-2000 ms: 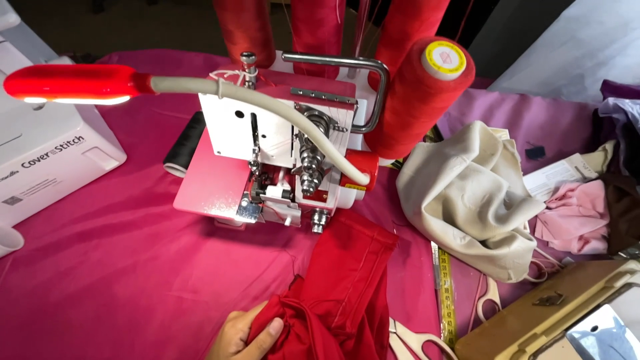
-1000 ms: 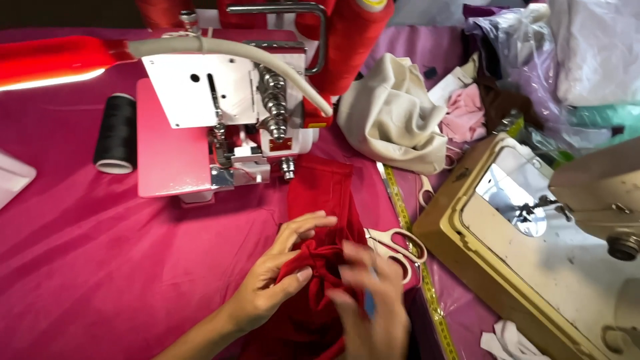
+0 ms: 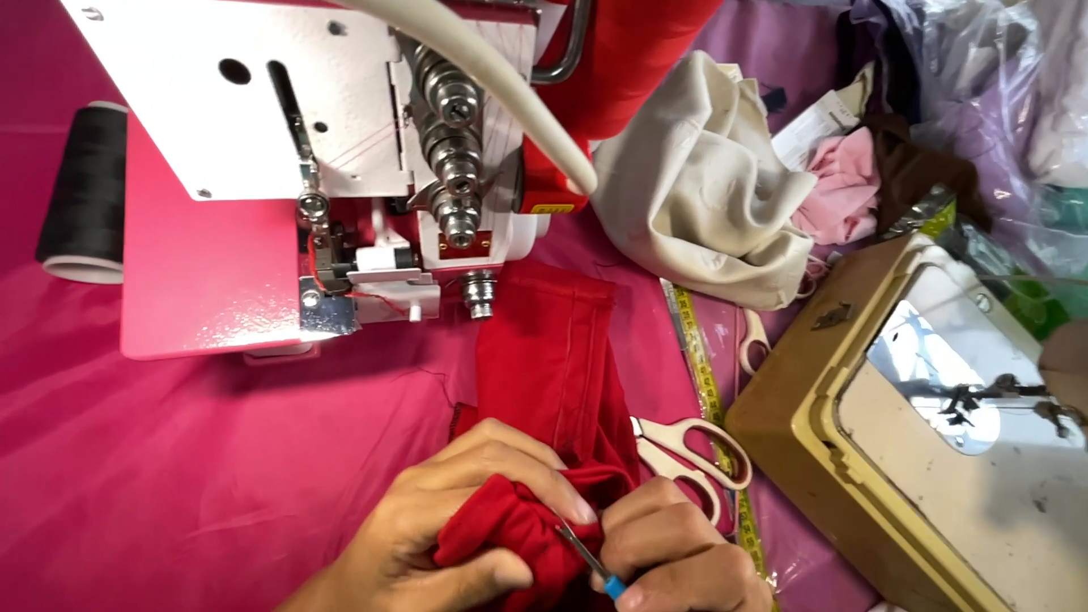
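My left hand [image 3: 459, 518] grips a bunched part of a red fabric garment [image 3: 544, 365], its thumb and fingers on either side of a fold. In my right hand [image 3: 680, 552] is a small seam ripper [image 3: 586, 557] with a blue handle and a thin metal tip. That tip touches the red cloth beside my left fingertips. The rest of the garment stretches up to just below a serger sewing machine [image 3: 365, 280]. White-handled scissors [image 3: 693, 459] lie right of the cloth, their blades mostly hidden.
A black thread cone [image 3: 89, 195] lies left of the serger. Beige cloth [image 3: 705, 187] and pink cloth [image 3: 841, 187] sit at the upper right. A yellow measuring tape [image 3: 701, 365] runs beside a second sewing machine [image 3: 807, 425] with a tan base. Another white handle [image 3: 753, 340] shows near it.
Two seconds ago only my left hand showed, on the red cloth. Since then my right hand has come in and now holds the seam ripper against the fabric. The view has shifted.
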